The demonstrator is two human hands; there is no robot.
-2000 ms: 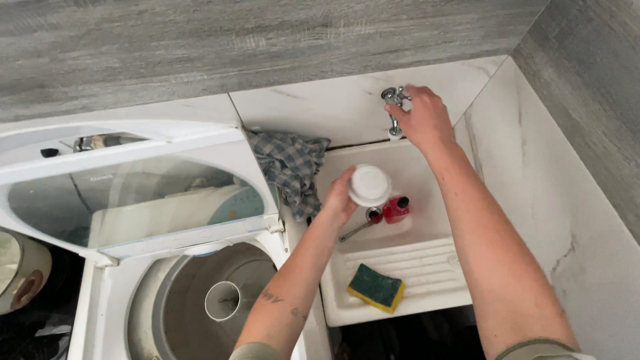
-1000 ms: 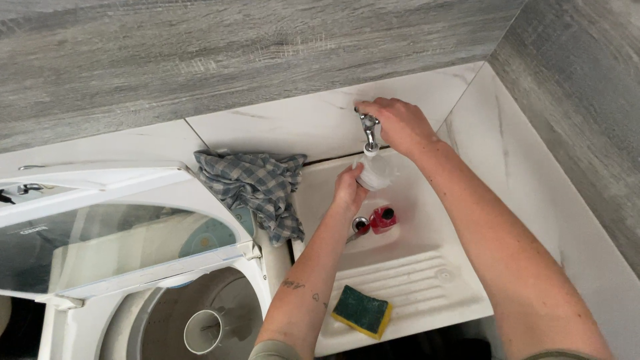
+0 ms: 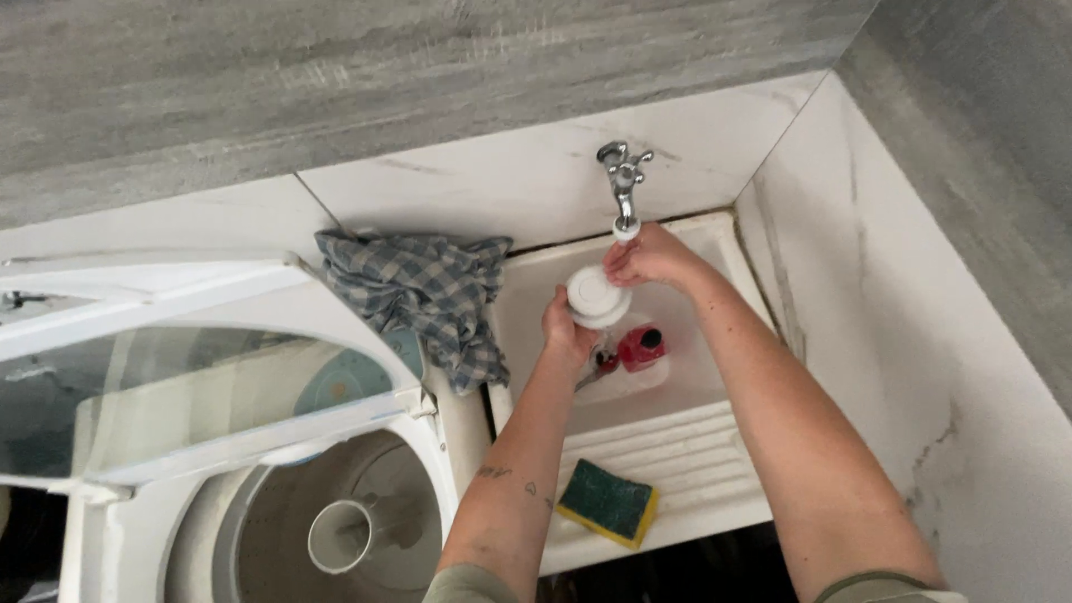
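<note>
My left hand (image 3: 571,328) grips a round white plastic lid or container (image 3: 597,296) over the basin of a white laundry sink (image 3: 703,343). Beside it, my right hand (image 3: 651,258) is just under the spout of a chrome tap (image 3: 625,180), its fingertips near or on the white piece's upper right edge; whether they grip it I cannot tell. Beneath the hands, a red bottle with a black cap (image 3: 642,347) stands or lies in the basin. A smaller dark red item and a thin metal thing lie to its left, partly hidden.
A green and yellow scouring sponge (image 3: 609,501) rests on the ribbed washboard. A blue-grey checked cloth (image 3: 423,293) drapes at the sink's left corner. Left of the sink stands a top-loading washing machine (image 3: 448,477), its transparent lid raised. Tiled walls border the back and right.
My right hand has left the tap's handle and come down beneath the spout. My left hand still holds the white piece, now slightly away from the spout.
</note>
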